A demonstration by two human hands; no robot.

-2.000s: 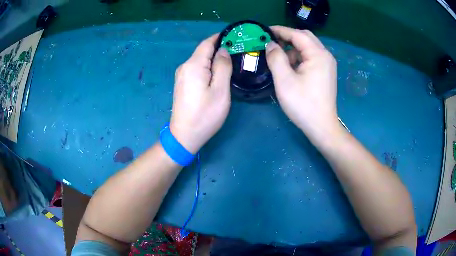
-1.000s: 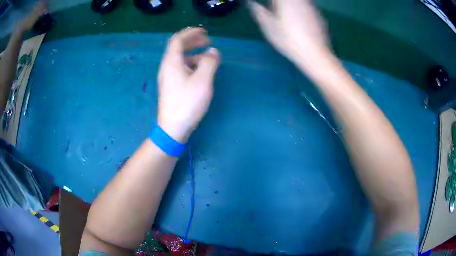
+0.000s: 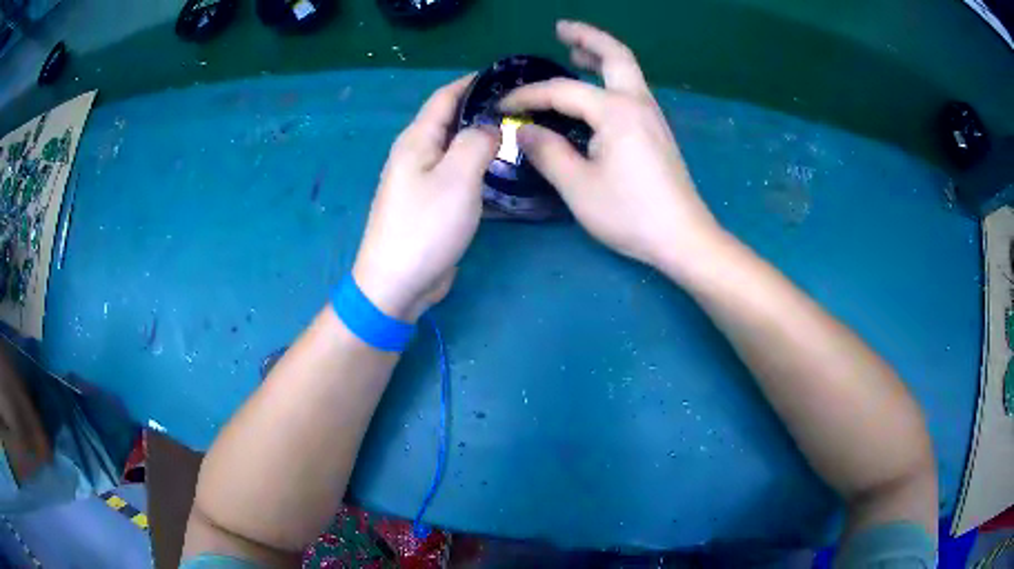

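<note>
A glossy black round housing (image 3: 523, 76) stands open side up at the back edge of the blue-green mat. A white and yellow patch (image 3: 509, 140) shows inside it. No green board shows in it. My left hand (image 3: 428, 195) grips the housing's left side, thumb over the rim. My right hand (image 3: 623, 167) reaches over the housing from the right, thumb and a bent finger at the patch, other fingers raised. Whether its fingertips pinch anything cannot be seen. A blue band (image 3: 371, 317) is on my left wrist.
Black housings (image 3: 296, 9) lie on the dark green conveyor (image 3: 712, 56) behind the mat (image 3: 222, 222). Cardboard sheets with green boards lie at left (image 3: 50, 222) and right (image 3: 978, 467). A blue cord (image 3: 445, 411) hangs from the wristband. Red bubble bags (image 3: 373, 542) and a person's arm (image 3: 22, 417) show below.
The earlier housing with a green board is gone from my hands. My right hand came back from the conveyor, and both hands are now at a housing without a visible board. Belt housings shifted left.
</note>
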